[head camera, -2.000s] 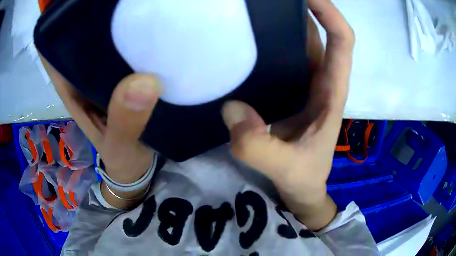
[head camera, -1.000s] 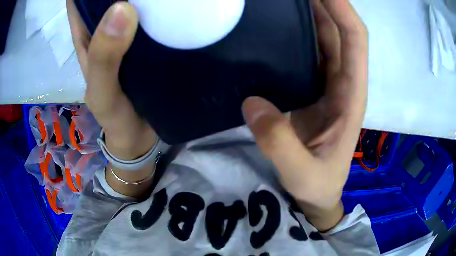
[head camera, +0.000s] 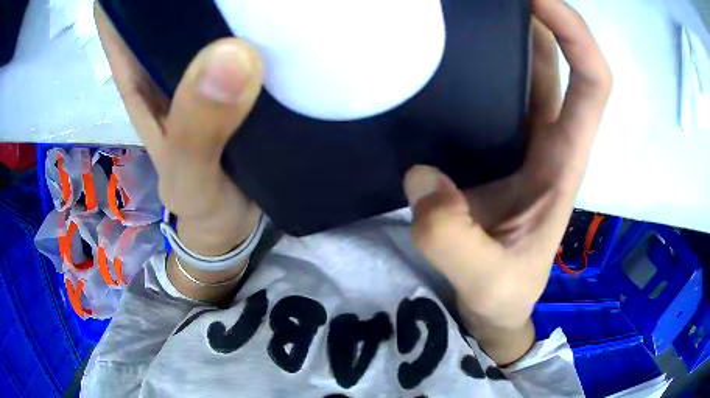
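Note:
A black power bank (head camera: 335, 171) is held up close to the camera, its broad face with the white oval lamp panel (head camera: 342, 54) turned toward me. Its top is cut off by the picture's edge. My left hand (head camera: 195, 140) grips its left side, thumb on the face beside the lamp panel. My right hand (head camera: 514, 210) grips its right side, thumb on the lower face and fingers behind the right edge. The strap is not in view.
White bench (head camera: 638, 148) behind the power bank, with white sheets (head camera: 89, 43) at left and a crumpled white piece (head camera: 691, 78) at right. Below left, a blue crate holds bagged units (head camera: 117, 194) with orange straps. Below right, orange straps (head camera: 593, 232) show in another blue crate.
The power bank shifted right and its face tilted, moving up, then slightly down again. Both hands moved right with it and kept their grip.

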